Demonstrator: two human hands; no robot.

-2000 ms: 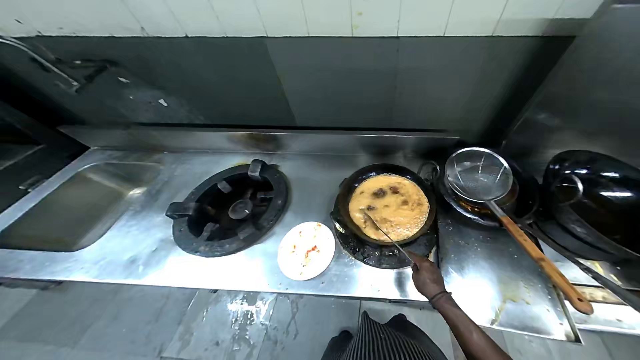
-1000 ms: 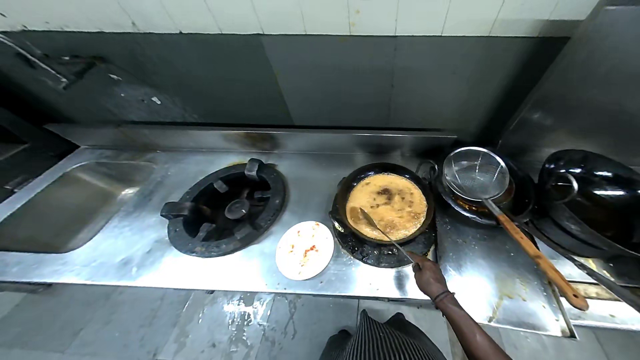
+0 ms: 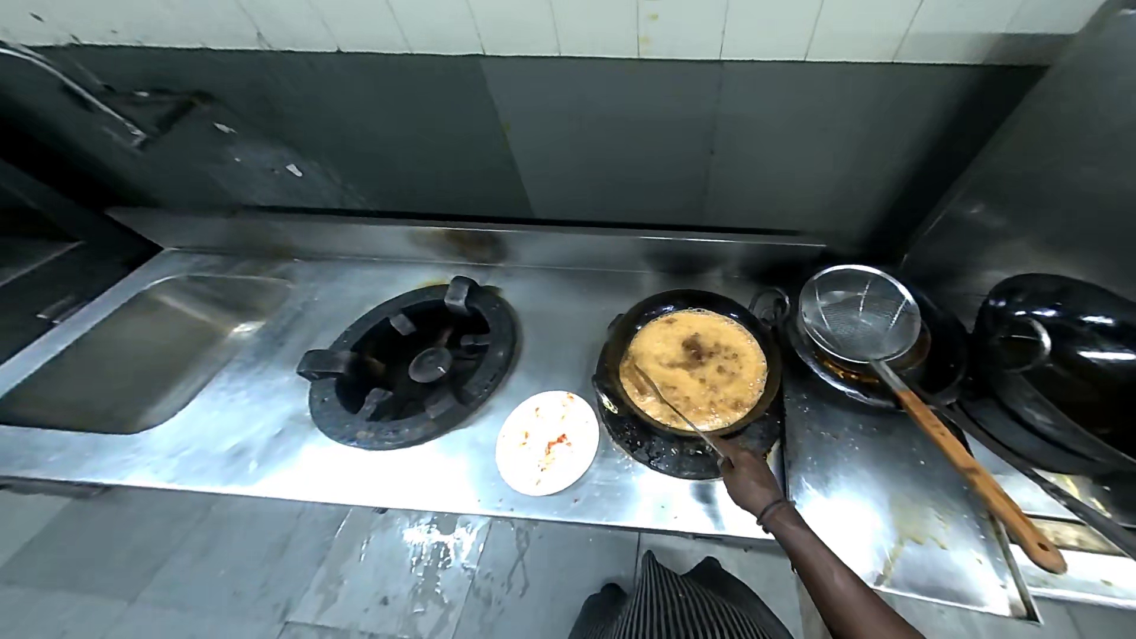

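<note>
My right hand holds the handle of a metal utensil, whose far end dips into the left side of a black wok. Foaming orange-brown liquid with darker patches bubbles in the wok, which sits on the right burner. A white plate with red and orange food residue lies on the steel counter, left of that burner. My left hand is not in view.
An unlit-looking burner stands at left, beyond it a sink basin. Right of the wok, a wooden-handled mesh strainer rests over a dark pan. Black woks stand at far right. The counter's front edge runs before me.
The dark patches in the foam have shifted and now gather near the upper middle. My right hand keeps hold of the utensil in nearly the same place.
</note>
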